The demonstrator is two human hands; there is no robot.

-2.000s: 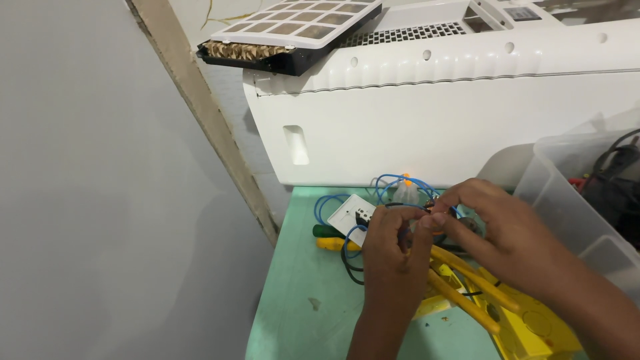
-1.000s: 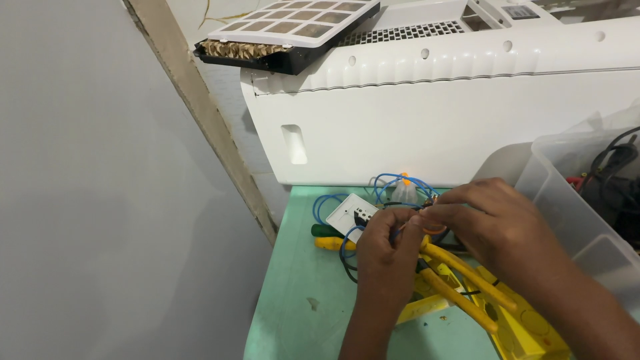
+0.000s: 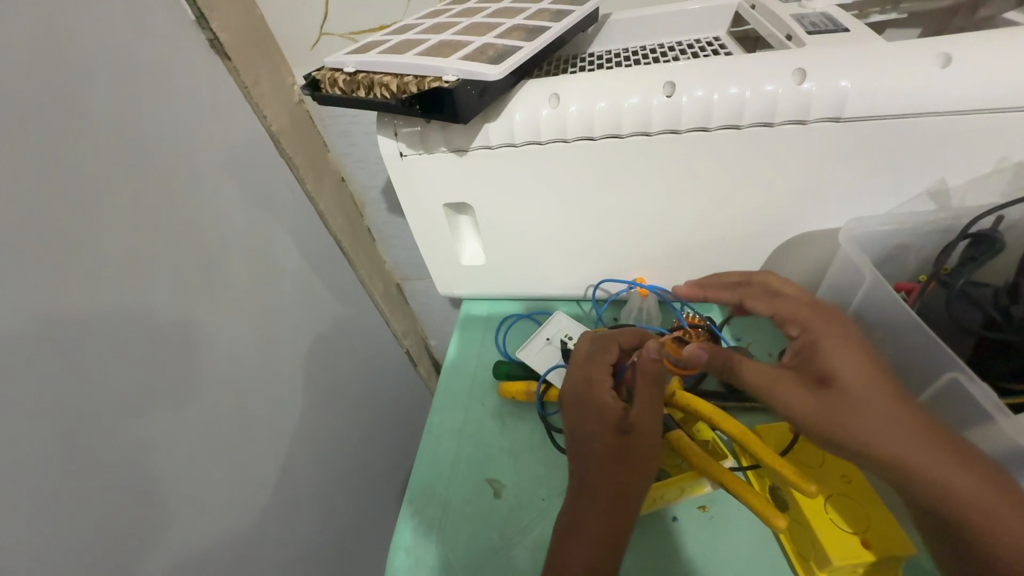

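Note:
My left hand (image 3: 612,400) has its fingers pinched together on a small part that they mostly hide. My right hand (image 3: 792,352) is beside it, thumb near an orange ring-shaped item (image 3: 682,354), fingers spread above; whether it grips the ring is unclear. Behind the ring lies a copper-coloured coil (image 3: 694,326). Blue wires (image 3: 616,284) loop around both. A white faceplate (image 3: 552,340) lies left of my left hand, over a screwdriver with a green and yellow handle (image 3: 524,390). Yellow-handled pliers (image 3: 740,440) lie beneath my hands, their jaws hidden.
Yellow plastic electrical boxes (image 3: 840,504) lie at the lower right of the green tabletop (image 3: 472,480). A translucent bin (image 3: 888,280) with black cables stands at the right. Behind is a large white appliance (image 3: 640,208), with a black tray under a white grid (image 3: 456,48) on top.
My right hand has opened its fingers and shifted slightly right, off the left fingertips. The orange ring and the coil behind it now show. My left hand stays pinched in nearly the same place.

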